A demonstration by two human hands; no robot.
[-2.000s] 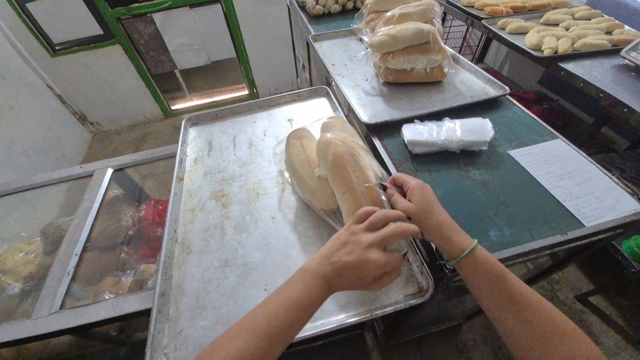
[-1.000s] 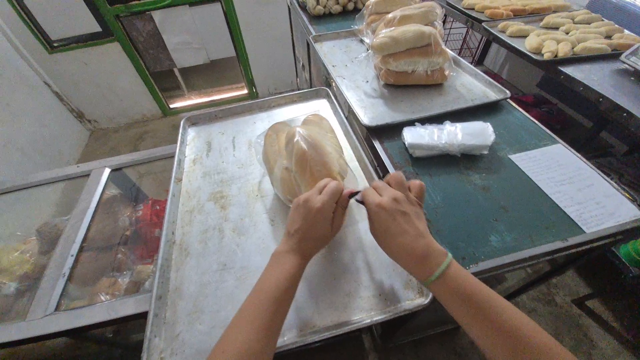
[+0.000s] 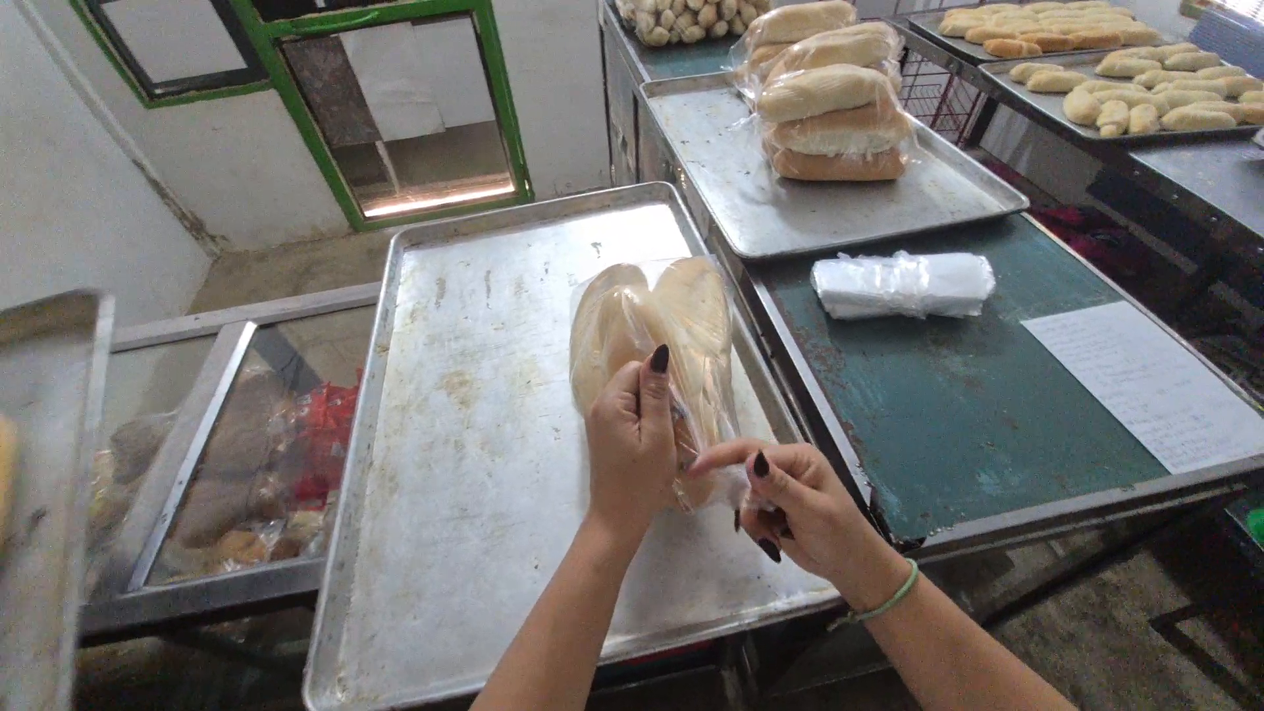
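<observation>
A clear plastic bag of bread loaves is held over the right part of a worn metal baking tray. My left hand grips the gathered plastic near the bag's mouth, thumb pointing up. Just to its right, my right hand pinches the loose end of the plastic between bent fingers; a green band circles that wrist. How the plastic is folded between the two hands is partly hidden by the fingers.
Right of the tray, a green-topped table bears a roll of plastic bags and a handwritten sheet. Bagged loaves stack on a second tray. Unbagged rolls lie farther right. Another tray juts in at left, over a glass-topped case.
Both hands were drawing at the bag's neck a second ago; now the left grips its gathered plastic and the right holds the loose end. A tray has come into view at the left edge.
</observation>
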